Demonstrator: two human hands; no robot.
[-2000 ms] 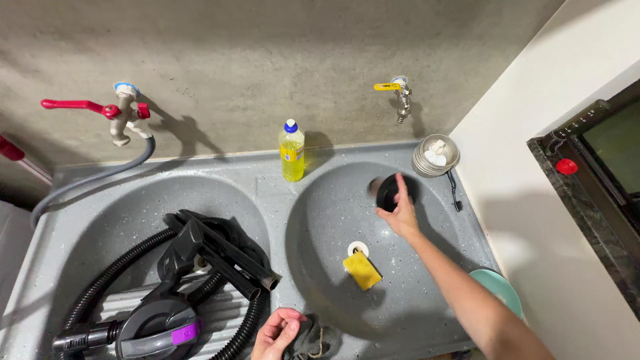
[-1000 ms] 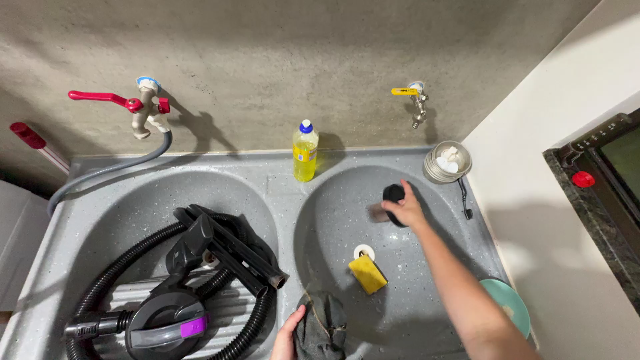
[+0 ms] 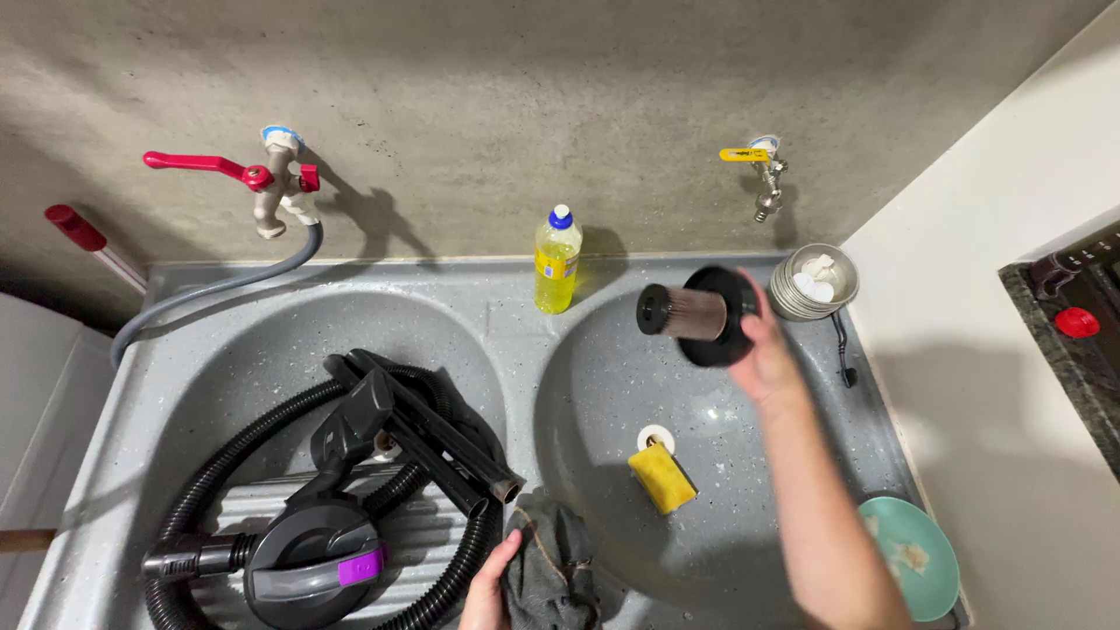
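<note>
My right hand (image 3: 763, 350) grips the black rim of a vacuum cleaner filter (image 3: 697, 313) above the back of the right basin; its brownish pleated cylinder points left. My left hand (image 3: 492, 586) holds a dark grey cloth (image 3: 553, 564) at the front, by the divider between the basins. Below the filter, a yellow sponge (image 3: 663, 479) lies beside the white drain (image 3: 655, 437). A black vacuum head with a purple button (image 3: 315, 564), a ribbed hose (image 3: 206, 472) and black tubes (image 3: 437, 451) fill much of the left basin.
A bottle of yellow liquid (image 3: 556, 262) stands on the back ledge. Stacked bowls (image 3: 792, 297) and a black brush (image 3: 842, 350) are at the back right, a teal plate (image 3: 936, 560) at the front right. Two taps, red-handled (image 3: 273, 179) and yellow-handled (image 3: 766, 175), project from the wall.
My right hand has raised the filter from the basin and turned it, so its pleated side shows. My left hand has brought the grey cloth further into view.
</note>
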